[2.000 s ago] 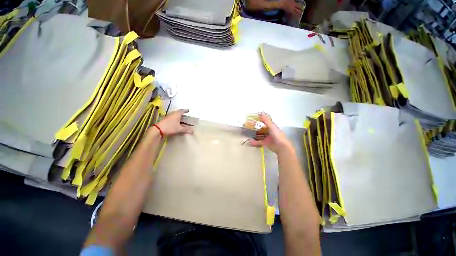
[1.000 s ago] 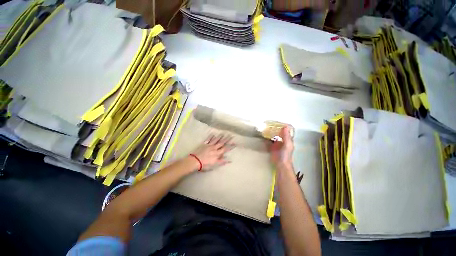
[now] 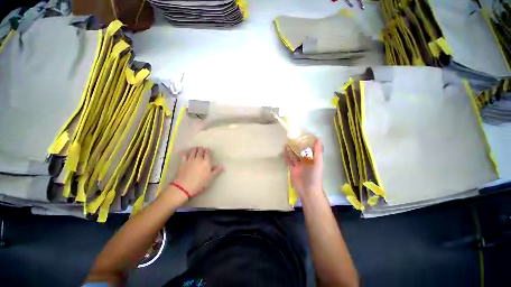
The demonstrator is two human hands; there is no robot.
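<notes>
A beige bag body (image 3: pixel 246 168) lies flat in front of me, with yellow edge binding down both sides and two darker grey tabs at its top edge. My left hand (image 3: pixel 197 171) lies on its left part, fingers spread, holding nothing. My right hand (image 3: pixel 305 166) holds the clear glue bottle (image 3: pixel 301 144) with amber glue inside, over the panel's right edge. The pale nozzle points up and left, near the right grey tab (image 3: pixel 270 111). Glare blurs the nozzle; whether it touches is unclear.
A fanned stack of bag bodies (image 3: pixel 47 95) stands at left, another (image 3: pixel 423 140) at right. Folded bag pieces (image 3: pixel 330 35) lie across the table, more stacks behind. A crumpled white wad (image 3: pixel 175 84) is by the left stack. A white-rimmed bin (image 3: pixel 162 246) is below the table edge.
The panel now lies squarer and flat, its top edge with both grey tabs showing. The right hand has turned the glue bottle so its nozzle points up-left. The left hand has shifted on the panel.
</notes>
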